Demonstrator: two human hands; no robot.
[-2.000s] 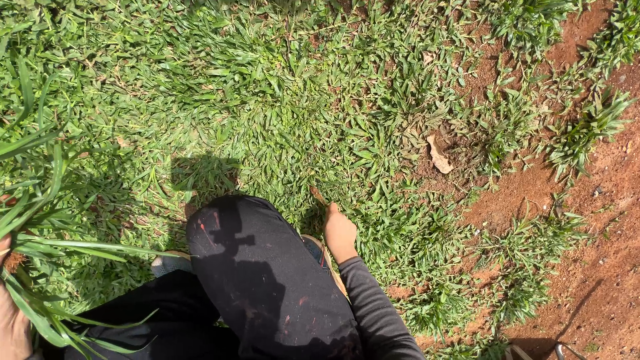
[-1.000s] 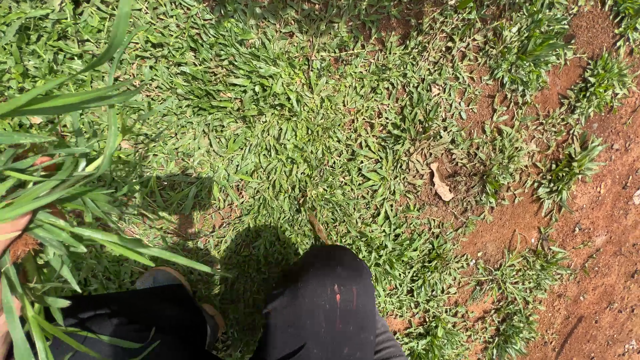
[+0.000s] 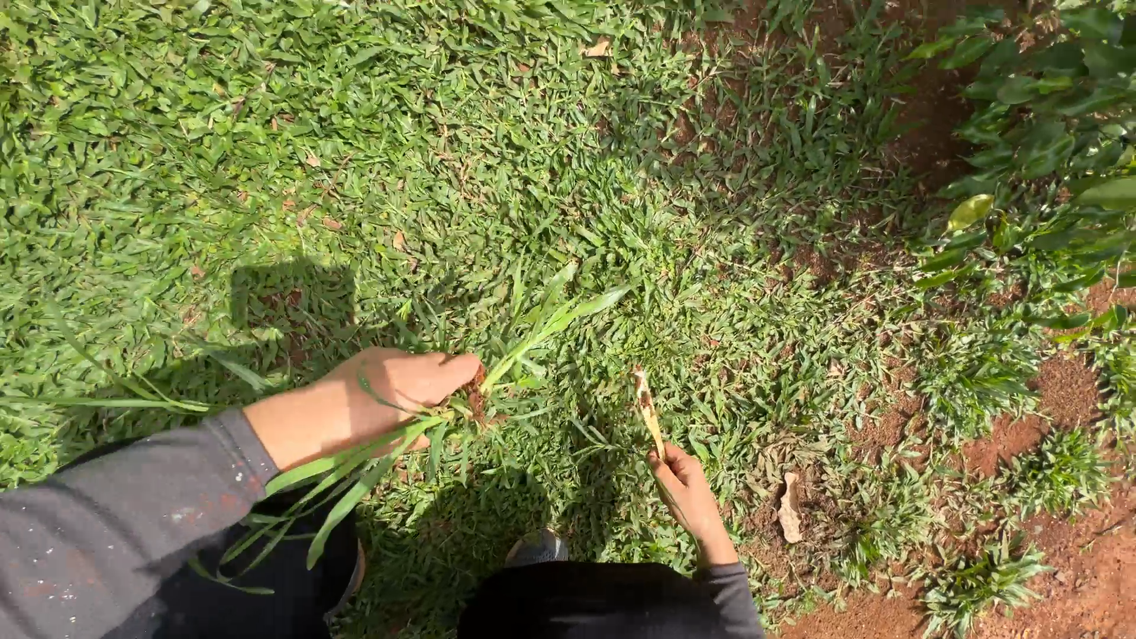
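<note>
My left hand is closed around uprooted grass plants, with reddish soil on their roots at the fingertips. Long green blades hang below the wrist, and one tuft points up to the right. To its right, my right hand grips a thin, pale tool with a soil-stained tip; its exact kind cannot be told. That tip points up and lies over the low turf. A gap of grass separates the two hands.
A dry leaf lies right of my right hand. Leafy branches reach in at the upper right. Bare red soil borders the turf at the lower right. My shoe and dark-clothed legs are at the bottom.
My left hand has come in from the left edge with grass in it. My right hand, out of sight one second ago, is in view again with the pale tool. The view has shifted.
</note>
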